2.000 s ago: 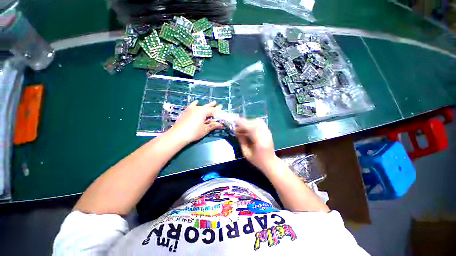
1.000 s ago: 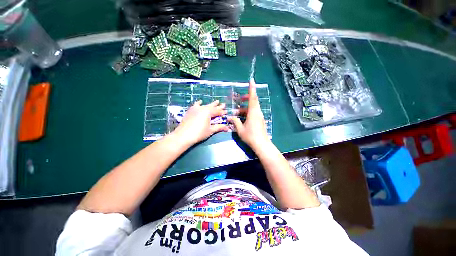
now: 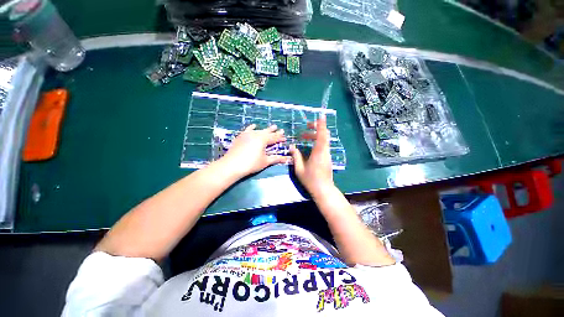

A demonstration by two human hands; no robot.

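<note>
The clear compartmented tray (image 3: 204, 117) lies flat on the green tabletop before me, with some dark and shiny pieces in its lower middle cells. My left hand (image 3: 252, 148) rests palm down over those cells with fingers spread; what is under it is hidden. My right hand (image 3: 315, 158) stands on edge over the tray's right part, fingers upward and blurred. A thin clear sheet or flap (image 3: 326, 98) rises by its fingertips; I cannot tell whether the hand grips it. The heap of green circuit boards (image 3: 238, 56) lies behind the tray.
The clear parts tray (image 3: 427, 145) with dark pieces lies at right. A dark stack (image 3: 241, 12) and clear packaging (image 3: 371, 15) are at the back. An orange case (image 3: 45, 125), a clear bottle (image 3: 52, 37) and pale trays are at left. Blue (image 3: 479, 226) and red stools stand beyond the edge.
The raised clear flap at the tray's right has narrowed to a thin upright strip. My right hand has opened from its curled pose and turned upward. My left hand stays over the tray.
</note>
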